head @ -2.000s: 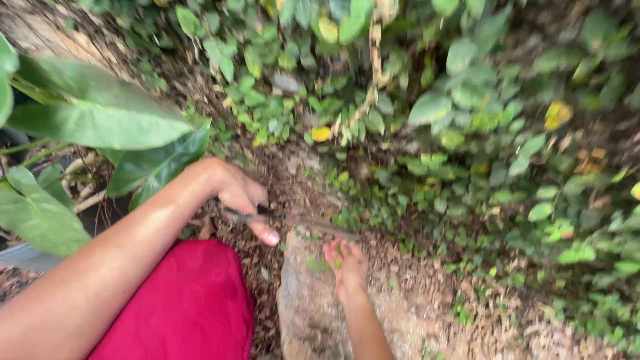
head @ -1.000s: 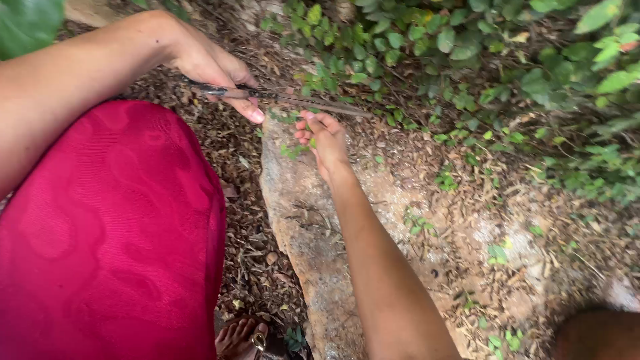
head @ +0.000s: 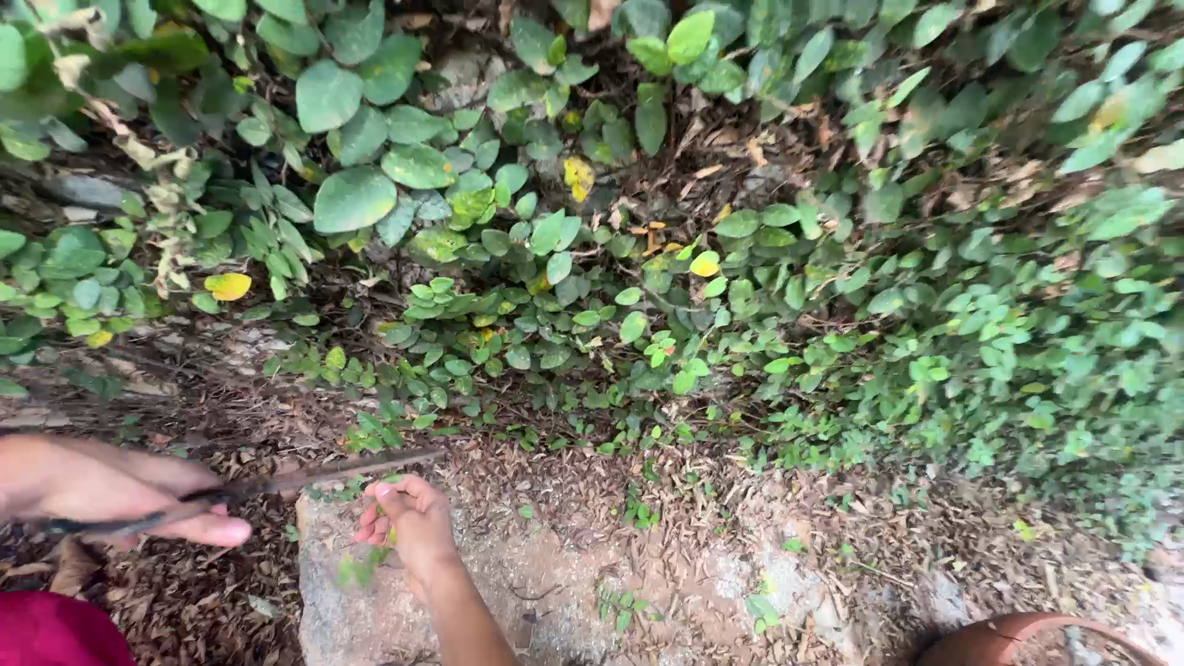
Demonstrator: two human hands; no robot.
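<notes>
At the lower left, my left hand (head: 139, 499) is closed around the dark handles of a pair of long-bladed shears (head: 314, 474). The metal blades point right, their tip just above my other hand; motion blur hides whether they are parted. My right hand (head: 412, 527) comes up from the bottom edge, its fingers pinched on a small leafy sprig (head: 365, 564) whose green leaves hang below them. Both hands are over the near corner of a flat stone slab (head: 342, 601), below a bank of small-leaved creeper (head: 573, 324). A few low creeper shoots lie close to the blade.
Dry leaves (head: 185, 601) cover the ground around the slab. A terracotta pot's rim (head: 1008, 638) shows at the bottom right. Small green seedlings (head: 622, 606) stand on the ground right of my right arm. Pink-red cloth (head: 55, 634) fills the lower left corner.
The view has shifted a lot, now showing more creeper and less pink cloth. The shears stay in my left hand and my right hand stays beside the blades.
</notes>
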